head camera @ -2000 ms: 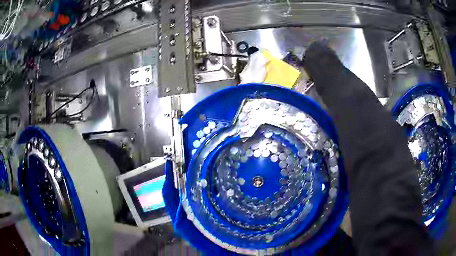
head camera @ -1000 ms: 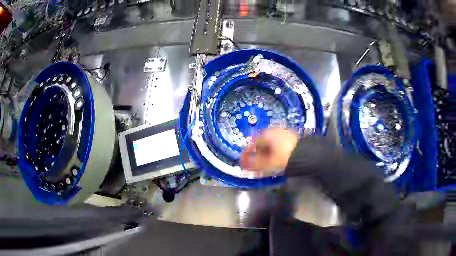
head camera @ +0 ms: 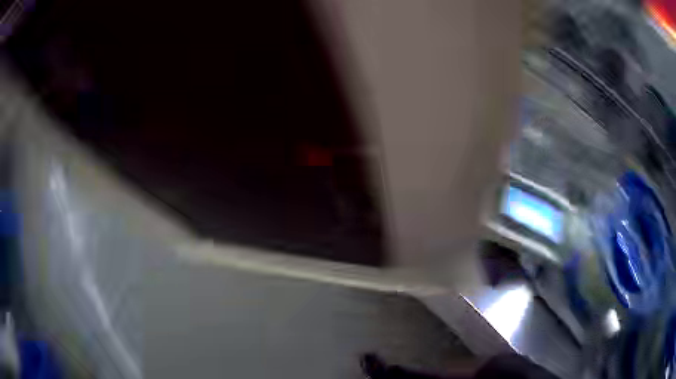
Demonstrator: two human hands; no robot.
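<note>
A machine guard door with a dark red-brown window [head camera: 222, 133] and a pale frame [head camera: 437, 148] fills the upper left and middle, close to the camera and blurred. A feeder controller with a lit screen [head camera: 534, 213] is right of the door frame. A blue-rimmed bowl feeder [head camera: 634, 244] is at the right edge. Neither of my hands can be made out. A dark blurred shape lies at the bottom edge right of centre; I cannot tell what it is.
Grey floor [head camera: 244, 326] shows below the door, with a light streak at the left. Blue objects [head camera: 37, 359] are at the lower left edge, too blurred to name. A shiny metal edge [head camera: 508, 314] of the machine table is at the lower right.
The view has swung left, away from the bowls. The guard door now fills much of it, and the controller and a bowl are at the right. The hand over the middle bowl no longer shows.
</note>
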